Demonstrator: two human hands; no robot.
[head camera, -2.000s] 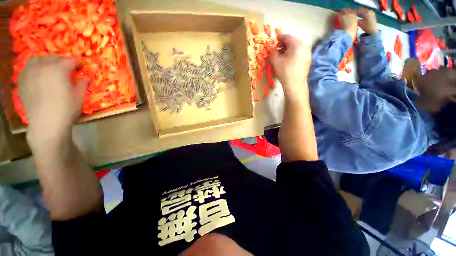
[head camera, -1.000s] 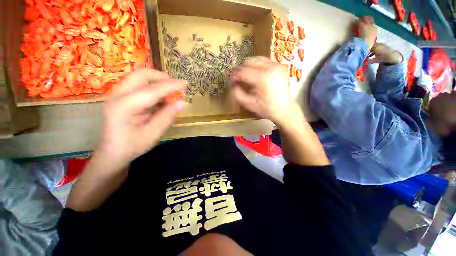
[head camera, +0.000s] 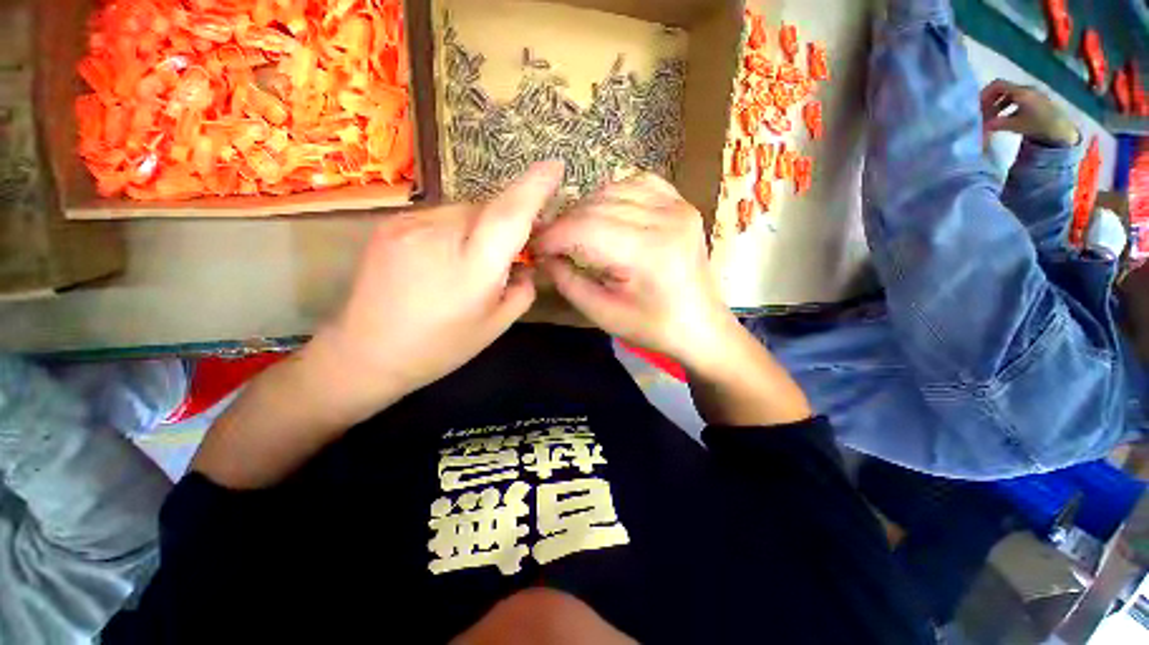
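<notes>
My left hand (head camera: 435, 277) and my right hand (head camera: 636, 258) meet over the near wall of the middle box (head camera: 721, 114). A small orange plastic part (head camera: 524, 256) shows between my left thumb and index finger. My right fingertips touch the same spot; whether they hold a metal piece is hidden. Thin grey metal parts (head camera: 554, 126) lie scattered in the middle box. Loose orange parts (head camera: 252, 95) fill the box of orange parts (head camera: 240, 205) at the left.
Finished orange pieces (head camera: 771, 107) lie spread on the bench right of the middle box. A co-worker's denim sleeve (head camera: 939, 189) reaches over the bench close by. Larger orange-red parts (head camera: 1094, 57) stand on the green ledge (head camera: 1008, 44). Another brown box (head camera: 51, 189) is at far left.
My left hand has come from the orange parts box to the middle box with an orange part. My right hand has moved from the finished pieces to meet it. The co-worker's arm has shifted.
</notes>
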